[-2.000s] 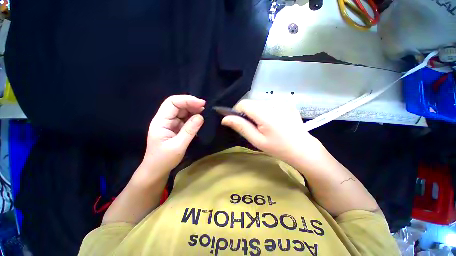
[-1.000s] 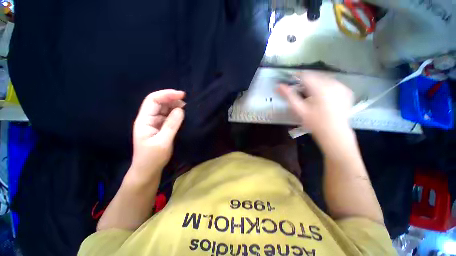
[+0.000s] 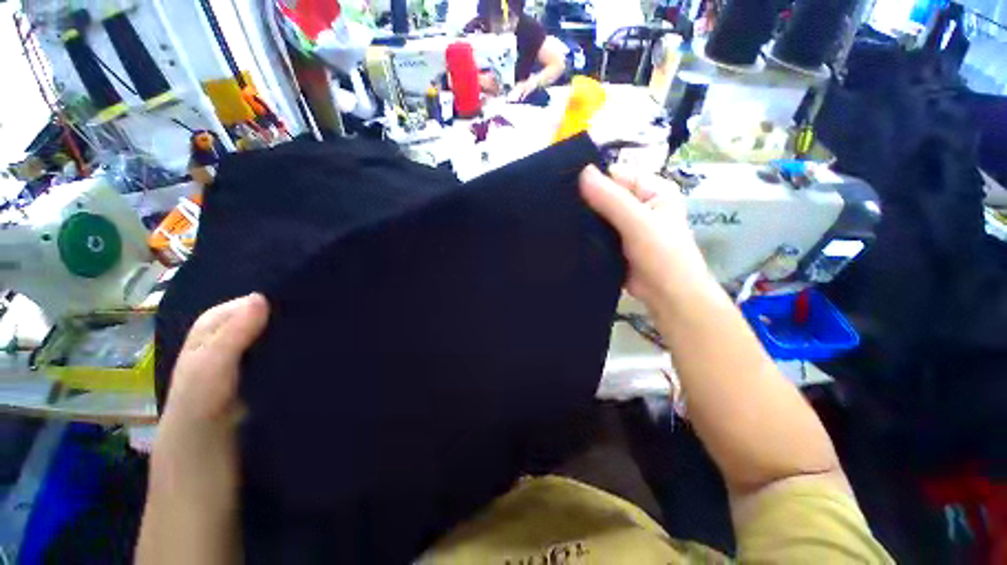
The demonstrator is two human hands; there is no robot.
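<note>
A large piece of black fabric (image 3: 420, 331) is held up and spread in front of me, filling the middle of the view. My left hand (image 3: 215, 348) grips its left edge, thumb on the near side, fingers mostly hidden behind. My right hand (image 3: 640, 226) grips its upper right corner, thumb on the near side. The fabric's top edge slopes up from left to right. More black cloth (image 3: 298, 199) lies behind it. No snips show in either hand.
The white sewing machine head (image 3: 762, 210) stands right, with a blue bin (image 3: 812, 337) below it. Another machine with a green disc (image 3: 91, 243) is at left, beside a yellow tray (image 3: 105, 364). Black thread cones (image 3: 742, 31) stand upper right. A person (image 3: 536, 55) sits at the back.
The view has tilted up to show the workshop. The black fabric is now lifted and spread between both hands. The right hand has left the machine bed, and the dark tool seen earlier no longer shows.
</note>
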